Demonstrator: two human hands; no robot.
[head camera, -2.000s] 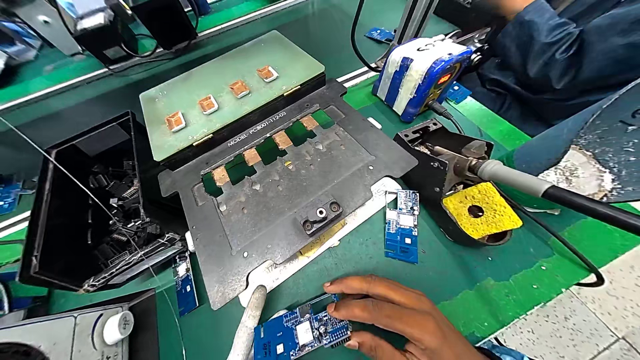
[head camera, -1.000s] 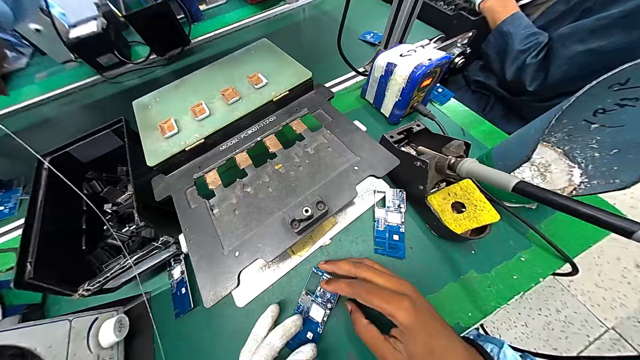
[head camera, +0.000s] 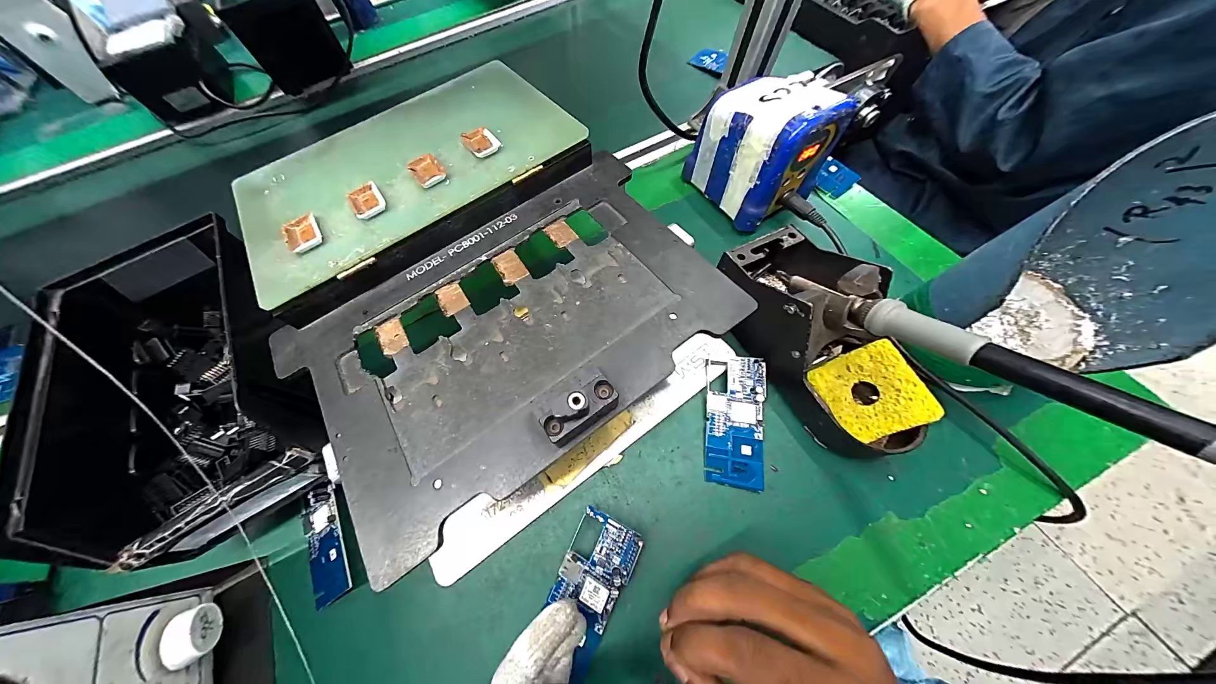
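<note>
My left hand (head camera: 543, 646), in a pale glove, has its fingertip on the lower part of a blue circuit board (head camera: 597, 579) at the bottom centre; the rest of the hand is cut off by the frame's edge. Just right of that board is my bare right hand (head camera: 769, 622), fingers curled, touching no board. A second blue circuit board (head camera: 734, 427) lies on the green mat to the right of the black fixture plate (head camera: 532, 351). Another board (head camera: 326, 551) lies near the plate's lower left corner.
A soldering iron (head camera: 926, 332) rests in its stand, with a yellow sponge (head camera: 876, 391) in front. Behind stands a blue-and-white soldering station (head camera: 769, 142). A black bin (head camera: 38, 418) of connectors is at left, near a white-capped container (head camera: 190, 635). A co-worker's dark sleeve (head camera: 988, 123) shows top right.
My right hand has let go of the circuit board and moved right, its fingers now curled. The board, held by both hands earlier, has turned more upright in view.
</note>
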